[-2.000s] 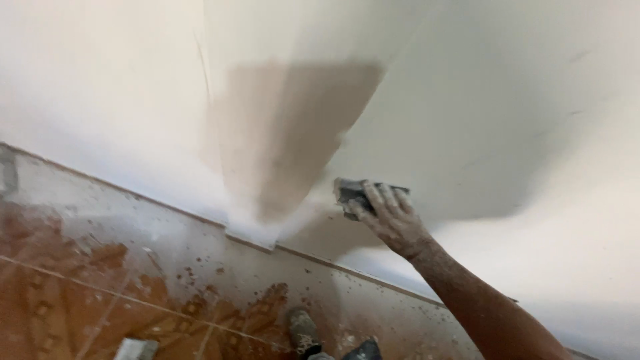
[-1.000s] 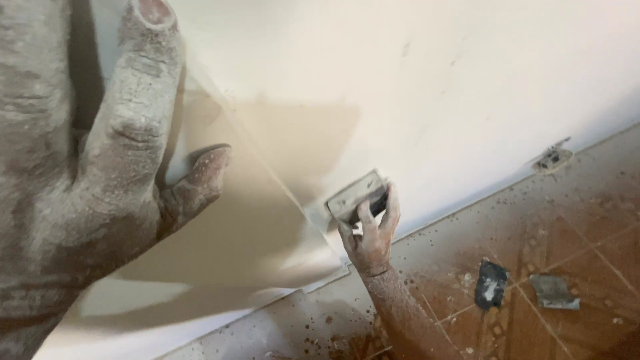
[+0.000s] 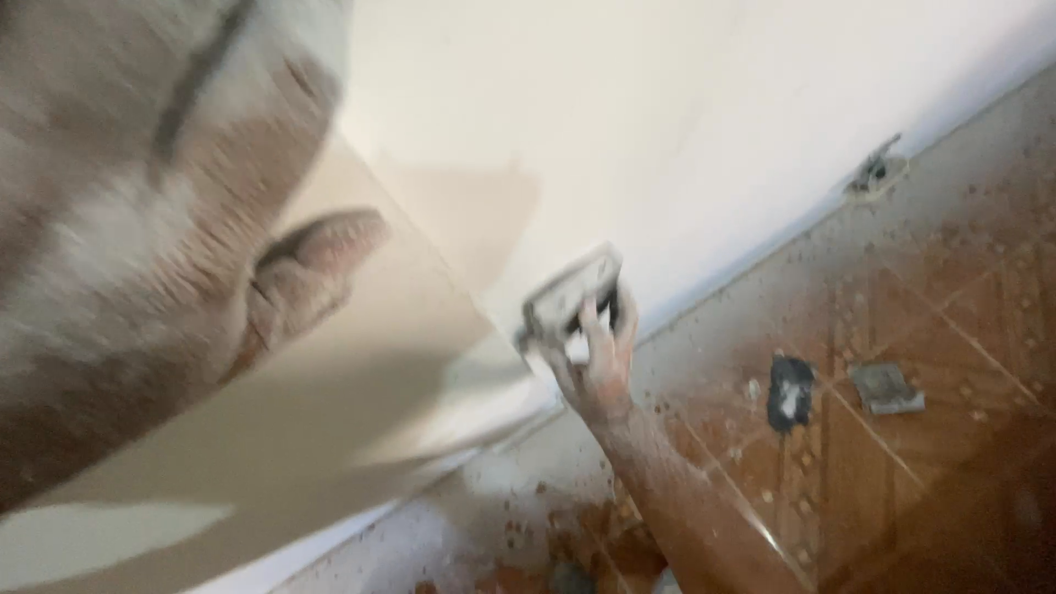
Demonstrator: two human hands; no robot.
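My right hand (image 3: 606,363), dusty with white powder, grips a flat rectangular hand sander (image 3: 573,293) by its dark back. The tool is close to the wall corner's edge (image 3: 437,256), low down near the skirting; blur hides whether it touches. Large and blurred at the left, my left hand (image 3: 157,214) is very near the camera, coated in the same dust. Its thumb sticks out to the right, and nothing shows in it, though part of the hand is out of frame. White wall (image 3: 701,124) spreads behind both hands.
Orange-brown patterned floor tiles (image 3: 949,289) with white specks lie below a dusty skirting (image 3: 726,289). On them are a dark flat piece (image 3: 789,394) and a grey block (image 3: 887,388). A small fixture with a loose end (image 3: 876,172) sits at the wall's foot.
My left hand, not in view two seconds ago, came into the foreground and now looms larger. The right hand still holds the sander by the corner. The view has swung strongly.
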